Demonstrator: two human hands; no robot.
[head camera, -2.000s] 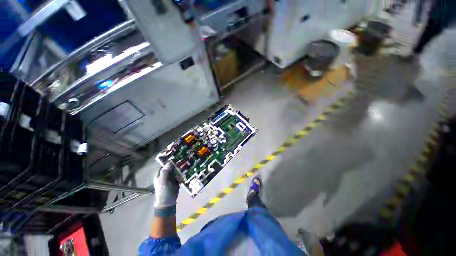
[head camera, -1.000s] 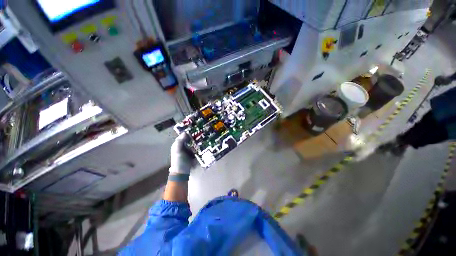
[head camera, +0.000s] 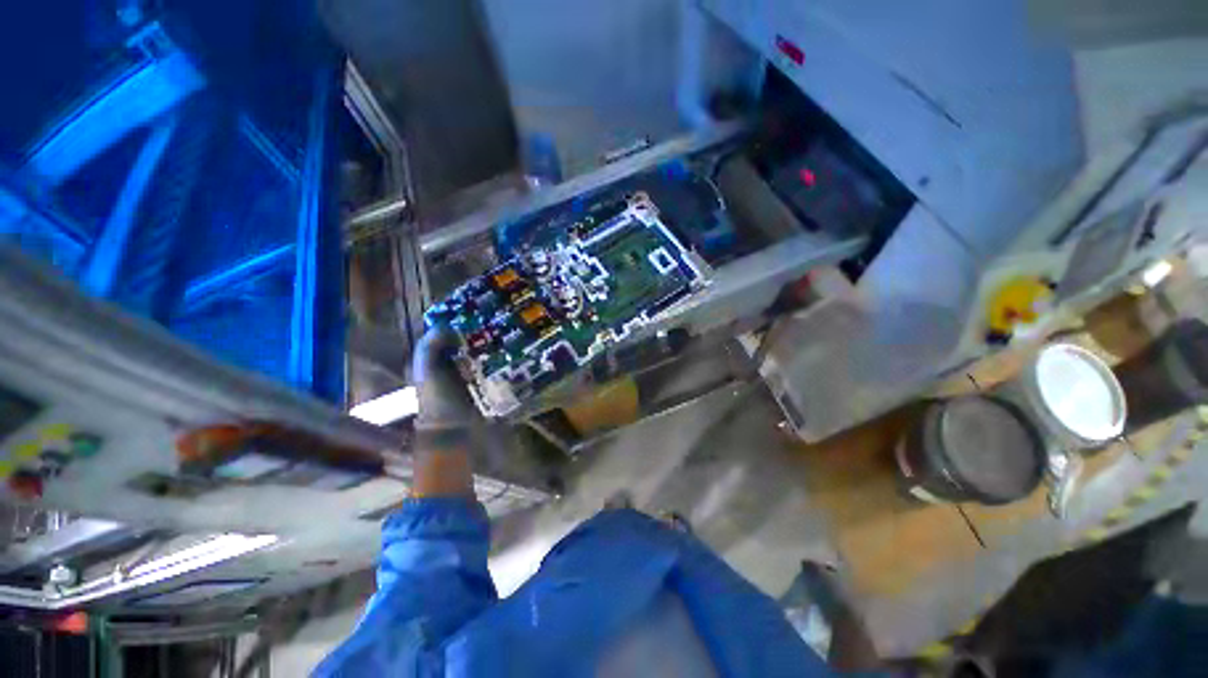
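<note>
A populated green circuit board (head camera: 583, 302) with white, silver and orange parts is in front of me, over the conveyor rails (head camera: 782, 272) of a machine opening. My left hand (head camera: 437, 384), in a white glove, holds the board at its left end. The fingers are partly hidden by the board and blurred. I cannot tell whether the board touches the rails. My right hand is not in view.
A pale machine housing (head camera: 927, 146) with a red emergency stop on yellow (head camera: 1016, 307) stands at the right. A dark grey bucket (head camera: 983, 450) and a white bucket (head camera: 1080, 395) stand on brown cardboard (head camera: 861, 530). A control panel (head camera: 225, 457) is at the left.
My left hand has carried the board from above the aisle floor to the machine's conveyor opening. The machine and the buckets now appear closer. The other person's dark sleeve at the right no longer shows clearly.
</note>
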